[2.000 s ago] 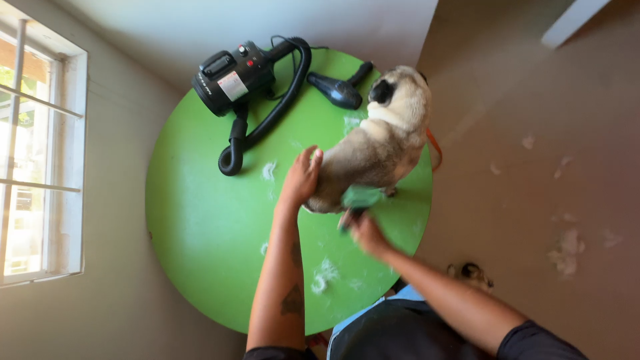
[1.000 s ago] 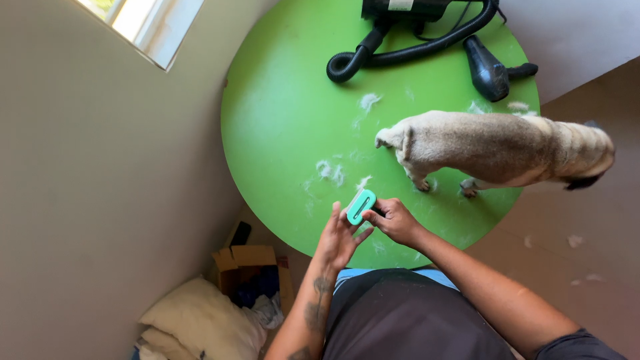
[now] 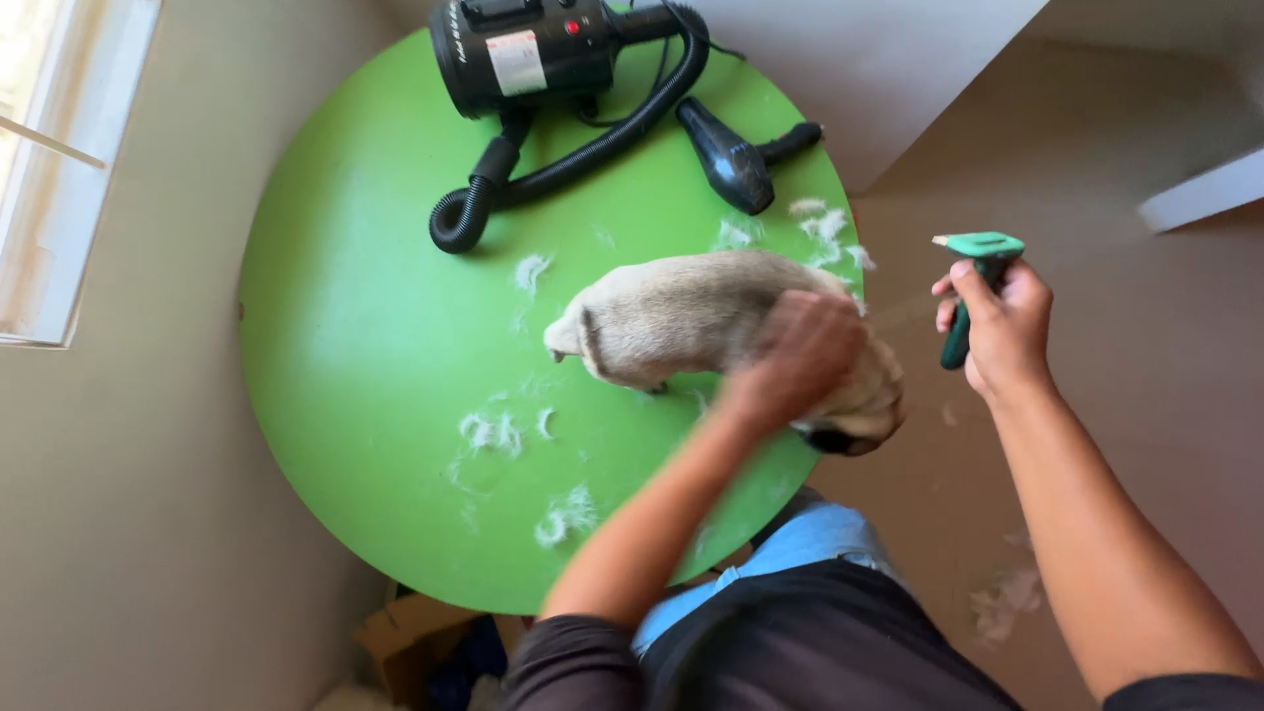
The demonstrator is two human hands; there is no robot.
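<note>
A fawn dog (image 3: pixel 691 311) with a dark muzzle, pug-like, stands on the round green table (image 3: pixel 375 395), its head lowered at the right edge. My left hand (image 3: pixel 810 341), blurred, lies over its shoulders; the hand seems to hold nothing, and its fingers are hard to make out. Out over the floor, right of the dog and apart from it, my right hand (image 3: pixel 1012 321) grips a green deshedding tool (image 3: pixel 983 247) by its dark handle, head upward. Tufts of loose fur (image 3: pixel 491 433) lie on the tabletop around the dog.
A black pet dryer (image 3: pixel 533 59) with a corrugated hose (image 3: pixel 602 148) sits at the table's far side, a black hair dryer (image 3: pixel 731 163) beside it. A wall with a window (image 3: pixel 69 158) is at left. An open cardboard box (image 3: pixel 415 637) stands below the table's near edge. Fur lies on the floor.
My hands were together at the tool by the near edge a second ago; now they are apart, the left on the dog, the right out with the tool. The dog's head has turned toward me.
</note>
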